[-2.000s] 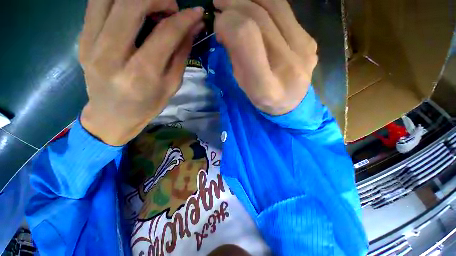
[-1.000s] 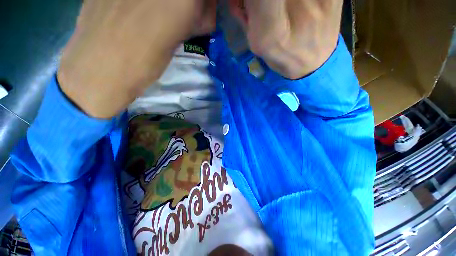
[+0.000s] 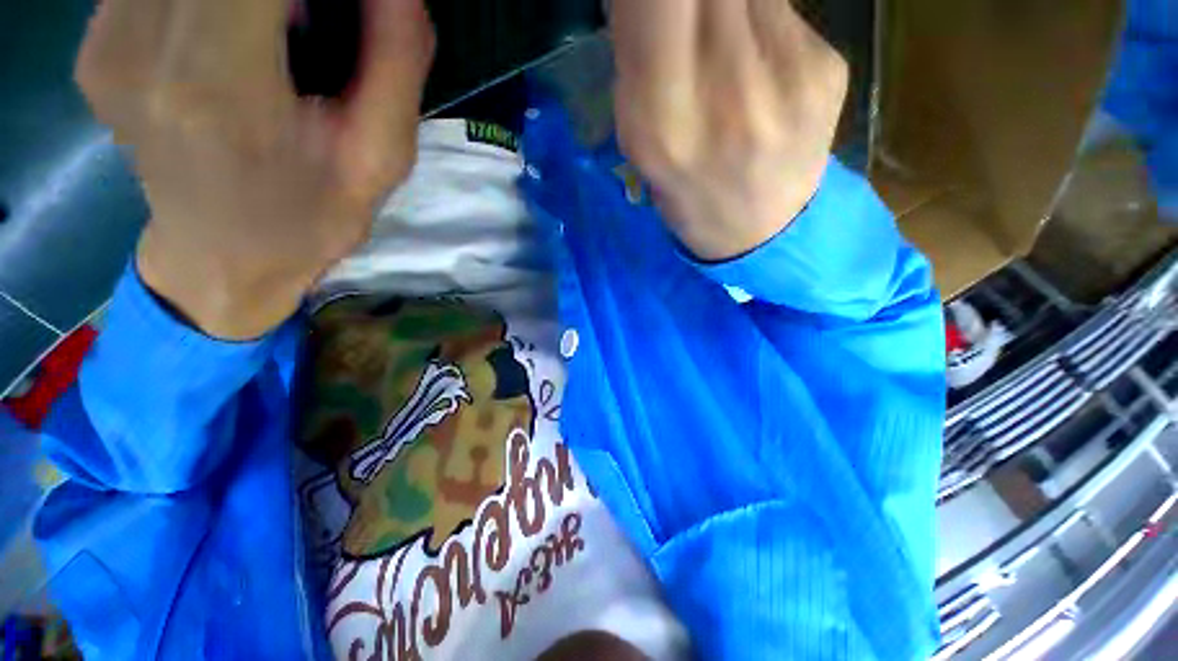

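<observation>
My left hand [image 3: 246,168] is raised at the upper left, back of the hand towards the camera. A dark gap shows between its thumb and fingers. The top edge cuts off the fingertips. My right hand [image 3: 730,129] is at the upper middle right, fingers pointing up and also cut off by the top edge. The hands are apart. No held item can be made out in either hand. The dark green bench [image 3: 517,80] shows between and behind them.
An open brown carton [image 3: 988,116] stands to the right of my right hand. Metal rails [image 3: 1033,400] curve at the lower right, near a red and white item [image 3: 971,346]. A blue sleeve or smock [image 3: 1147,97] shows at the upper right edge. Something red [image 3: 52,377] is at the left.
My hands were close together two seconds ago and are now apart, the left one further left. The view has shifted a little, and blue cloth has appeared at the upper right.
</observation>
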